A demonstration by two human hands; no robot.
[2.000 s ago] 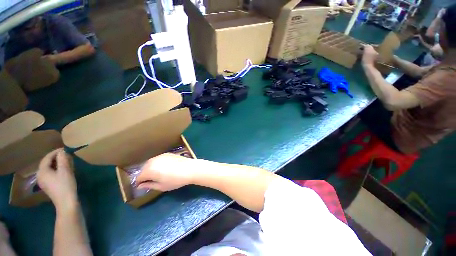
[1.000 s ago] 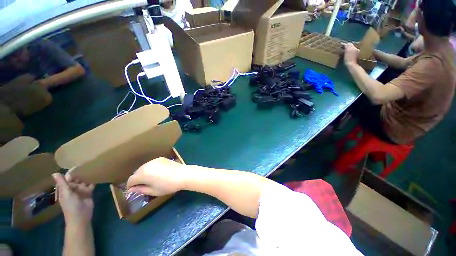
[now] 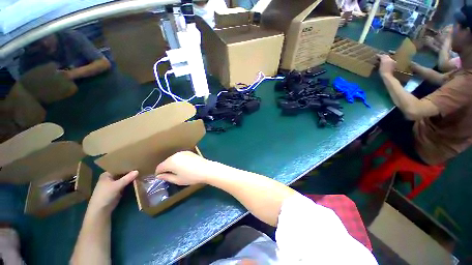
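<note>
An open mailer box (image 3: 171, 200) stands in front of me, its box lid (image 3: 142, 132) upright behind the tray. A shiny clear plastic bag (image 3: 157, 190) lies in the left part of the tray. My right hand (image 3: 181, 169) reaches into the tray with its fingertips at the bag; whether it grips the bag I cannot tell. My left hand (image 3: 115, 187) is at the tray's left side, thumb up near the lid's lower left corner. Its fingers are partly hidden, so its hold is unclear. The tray's right part is mostly hidden by my right hand.
A second open mailer box (image 3: 57, 199) with a bag and black item stands left. Two heaps of black adapters (image 3: 231, 106), (image 3: 310, 96), blue ties (image 3: 350, 90) and a power strip (image 3: 192, 64) are beyond. Large cartons (image 3: 253, 57) stand behind. People sit at right and far left.
My left hand has moved right, from the left box to the front box's left side. My right hand stays in the tray. The left box's contents are now uncovered. The camera view has shifted.
</note>
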